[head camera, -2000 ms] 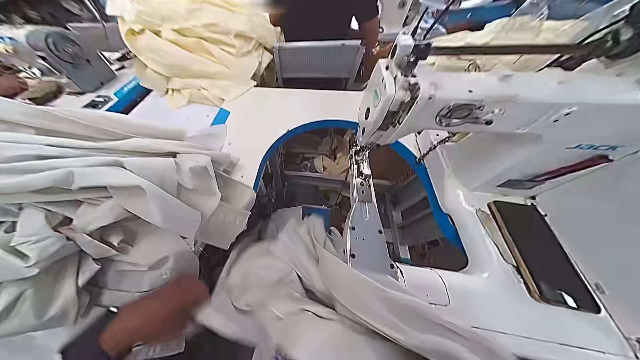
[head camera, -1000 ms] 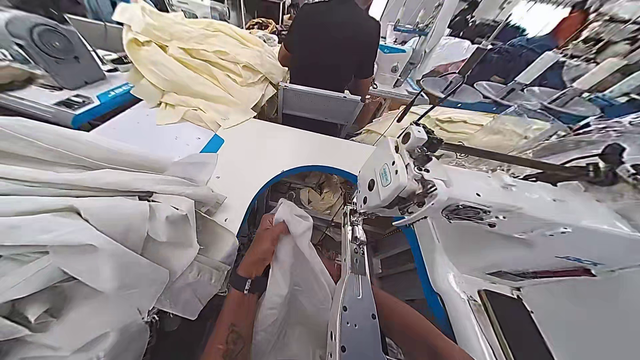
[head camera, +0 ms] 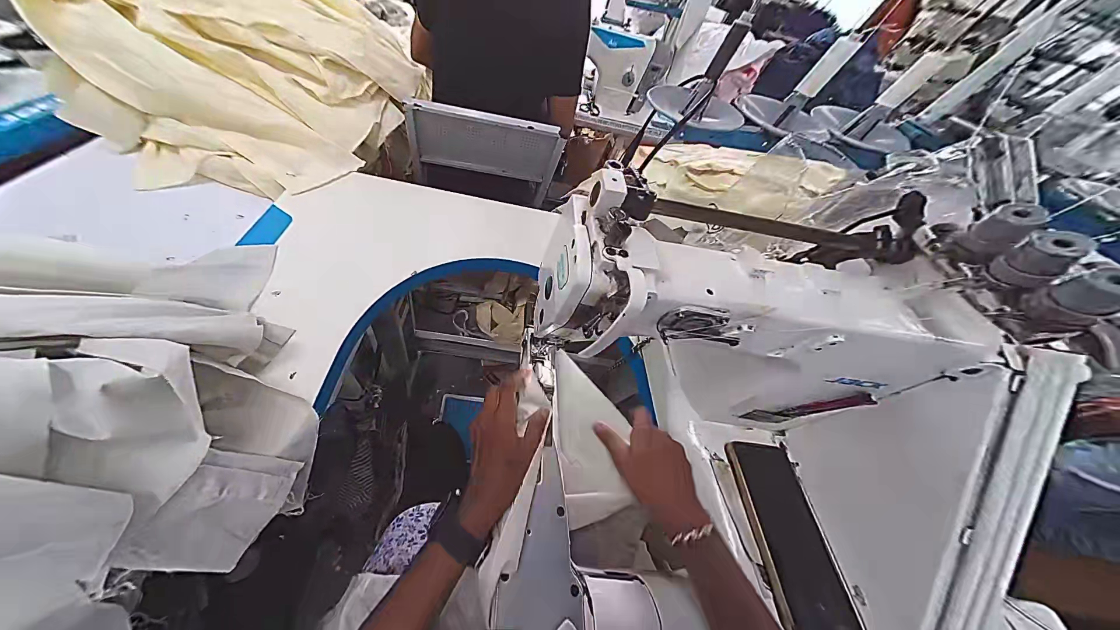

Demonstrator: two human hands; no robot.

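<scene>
White fabric (head camera: 591, 429) lies over the narrow arm bed of an industrial sewing machine (head camera: 717, 306), its upper end close below the needle and presser foot area (head camera: 541, 354). My left hand (head camera: 503, 437), with a dark band at the wrist, holds the fabric's left part beside the bed. My right hand (head camera: 652, 464), with a bracelet at the wrist, grips the right part, thumb on top. Both hands are just in front of the machine head. More white cloth hangs below, partly hidden by my forearms.
Stacked white fabric pieces (head camera: 149, 394) lie at the left. A white table with a blue-edged cutout (head camera: 350, 341) surrounds the bed. Cream cloth (head camera: 236, 79) is piled behind. A dark phone-like object (head camera: 787, 534) lies at the right. A person in black (head camera: 503, 52) is beyond a metal chair back (head camera: 481, 144).
Both hands have come together at the needle area, with the white fabric now on the bed. One second ago my left hand held it up left of the bed. The view has shifted.
</scene>
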